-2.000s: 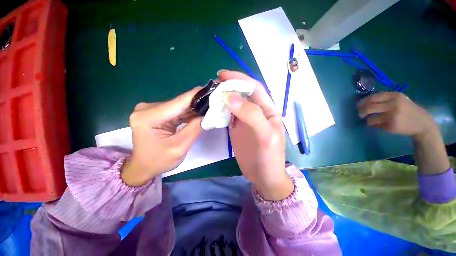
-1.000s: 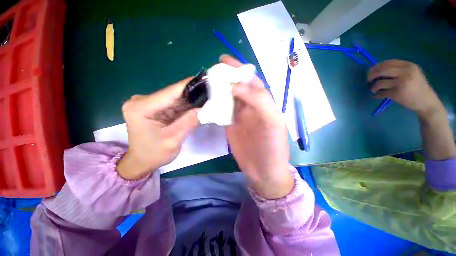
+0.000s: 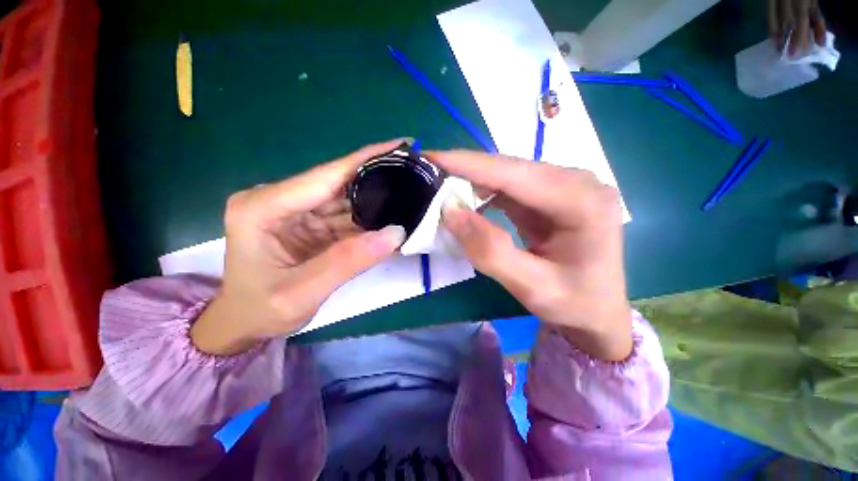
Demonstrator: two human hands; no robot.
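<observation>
A round black glossy smartwatch head is held above the white paper in front of me, its dark face tilted up towards the camera. My left hand grips it from the left, with the thumb at its lower edge. My right hand pinches a small white wiping cloth against the watch's right edge. The cloth covers part of that edge.
A red parts tray stands at the left. A yellow-handled tool lies at upper left. Blue sticks lie on the mat and paper. A pale post stands behind. Another person's hand holds white material at upper right.
The watch has turned from edge-on to show its round face. The cloth has shifted to its right edge, and my right hand has spread to the right. The other person's hand has moved.
</observation>
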